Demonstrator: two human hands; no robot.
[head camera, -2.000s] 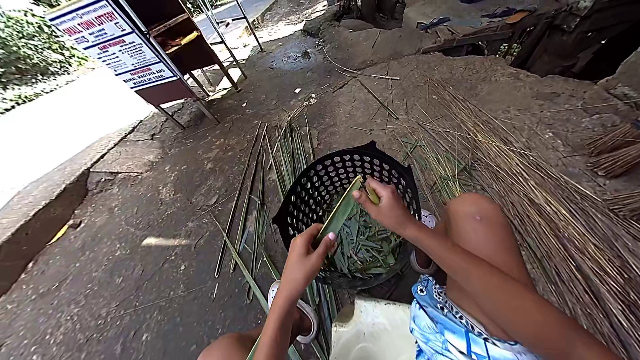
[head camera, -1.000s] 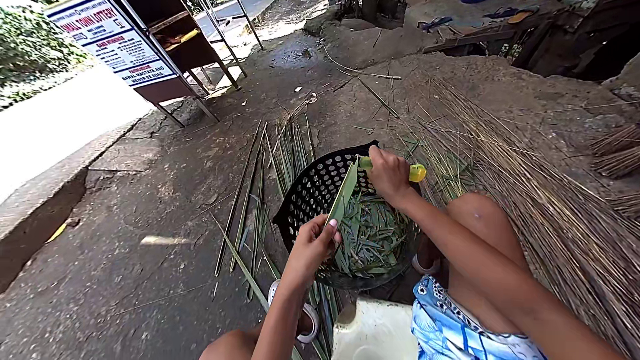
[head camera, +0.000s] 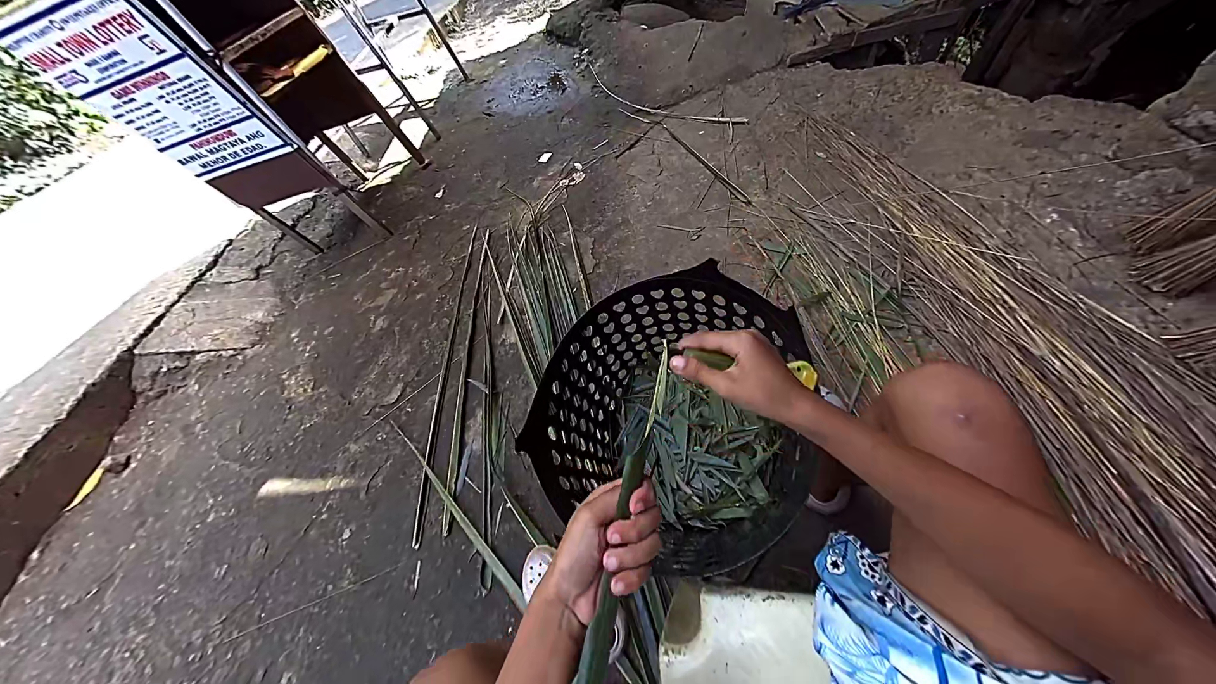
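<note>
My left hand (head camera: 613, 546) is closed around a long green palm leaf strip (head camera: 632, 475), which points up over the near left part of a black perforated plastic basket (head camera: 579, 380). Near the strip's pale upper tip, my right hand (head camera: 746, 370) pinches a green piece (head camera: 708, 358), perhaps a folded leaf. A yellow thing (head camera: 804, 373), maybe a knife handle, shows beyond the right wrist; how it is held is hidden. Cut green leaf pieces (head camera: 712, 465) lie inside the basket.
Long green leaf strips (head camera: 541, 285) lie left of the basket. A large spread of thin dry midribs (head camera: 997, 304) covers the ground at right. A pale plastic surface (head camera: 746, 632) is at the basket's near side. A printed signboard (head camera: 161, 90) stands upper left.
My left hand has lowered and now wraps around the strip, which earlier showed broad and flat between both hands. The yellow thing stuck out further from my right hand one second ago.
</note>
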